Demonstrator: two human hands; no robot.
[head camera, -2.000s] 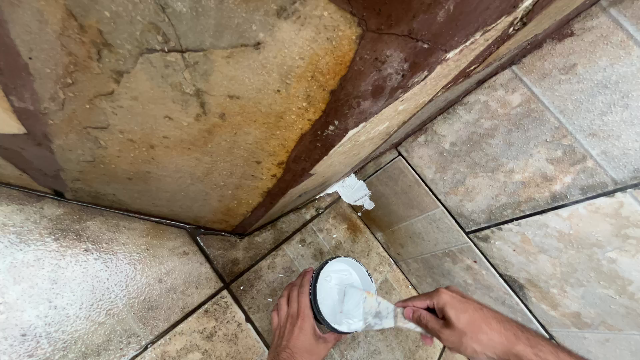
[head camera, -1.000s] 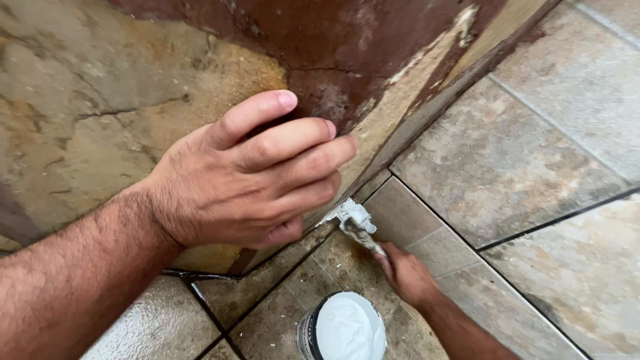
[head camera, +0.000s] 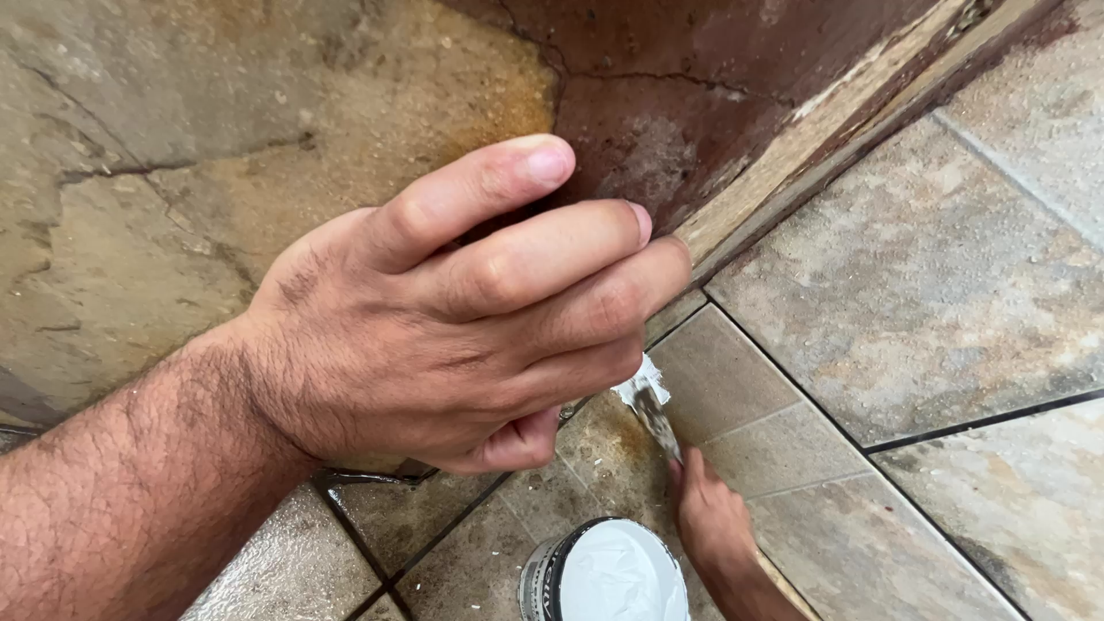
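Observation:
My right hand (head camera: 711, 509) grips a putty knife (head camera: 657, 423) low down. The knife's blade lies against a patch of white filler paste (head camera: 645, 379) where the wall's foot meets the tiles. Nearer the camera, my left hand (head camera: 483, 310) is raised in front of the stone-patterned wall, fingers curled and slightly spread, with nothing seen in it. It hides part of the wall's bottom edge; whether it touches the wall I cannot tell. An uncovered tub of white paste (head camera: 621, 573) stands on the floor below both hands, its side bearing writing.
The wall (head camera: 172, 95) has cracked stone and dark red areas. A worn, chipped wall edge (head camera: 802, 155) runs down toward the patch. Floor tiles (head camera: 931, 319) with dark joints lie at the right, and a wet, shiny tile (head camera: 267, 561) is at the lower left.
Two seconds ago my left hand held the tub and the knife was over it. The left hand let go and rose in front of the wall; my right hand took the knife to the patch.

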